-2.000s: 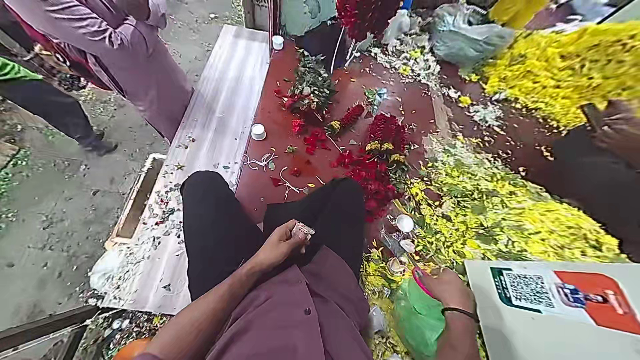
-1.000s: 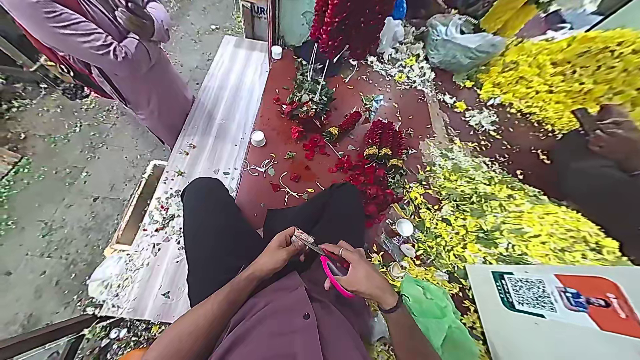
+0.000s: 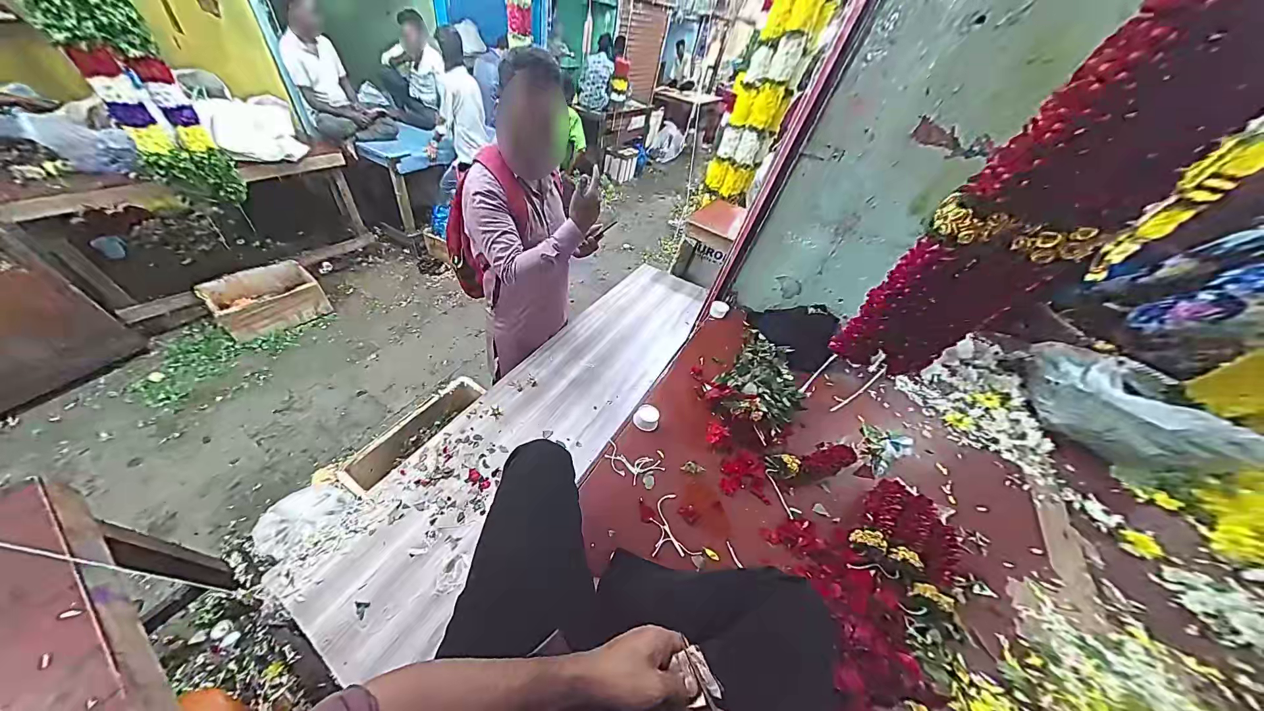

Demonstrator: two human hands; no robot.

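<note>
My left hand (image 3: pixel 647 667) is over my lap at the bottom of the head view, its fingers closed on a small pale folded item (image 3: pixel 699 676), whose kind I cannot tell. My right hand is outside the frame. Past my knees, red petals and a red flower garland (image 3: pixel 904 523) with yellow bands lie on the red-brown tabletop (image 3: pixel 632 513). Pieces of white string (image 3: pixel 670 528) lie near a white spool (image 3: pixel 646 418). Farther back is a bunch of green leaves (image 3: pixel 765 380) with red flowers.
A pale wood-grain board (image 3: pixel 602 346) runs along the table's left side. Beyond it stands a person (image 3: pixel 523 237) with a red backpack. Thick red garlands (image 3: pixel 1027 188) hang at the right. A plastic bag (image 3: pixel 1106 405) lies among white flowers. A wooden crate (image 3: pixel 410 434) sits beside the board.
The view has tilted up strongly toward the street. A second ago my right hand held pink-handled scissors at the item in my left hand; now that hand and the scissors are out of frame.
</note>
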